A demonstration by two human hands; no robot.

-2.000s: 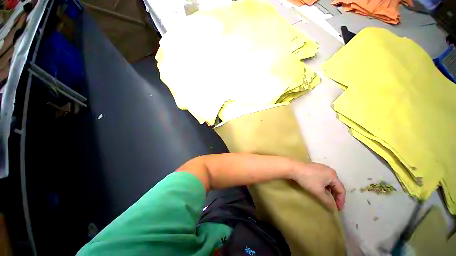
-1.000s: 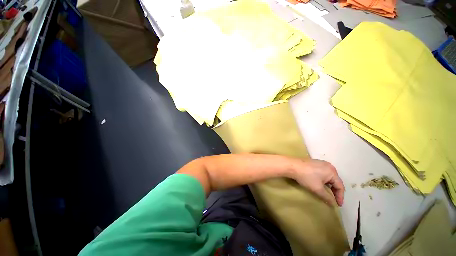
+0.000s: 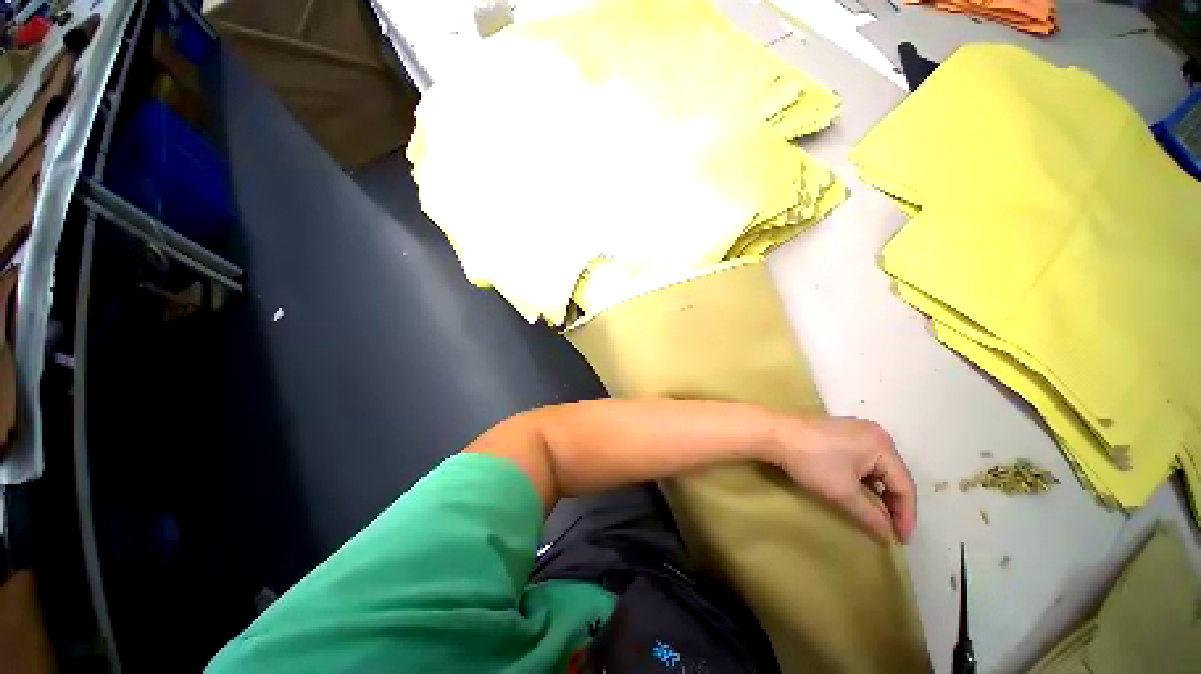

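Observation:
An olive-khaki panel (image 3: 718,336) lies over the table's near edge and the lap, its far end against the yellow stack. My left hand (image 3: 856,477) is bare and rests on the panel's right edge, with thumb and fingers pinching that edge. Scissors (image 3: 963,612) show at the bottom edge, dark blades pointing away from me, right of the panel. Their handles are cut off by the frame. My right hand is out of the picture.
A bright yellow panel stack (image 3: 593,145) lies ahead and another yellow stack (image 3: 1040,224) at the right. Trimmings (image 3: 1012,477) lie between. An olive stack (image 3: 1133,612) is at the lower right; orange panels (image 3: 1001,11) are at the far edge.
The scissors were blurred near the lower right two seconds ago, then moved left beside the panel; they now sit slightly lower and further right than one second ago. My left hand stays about where it was.

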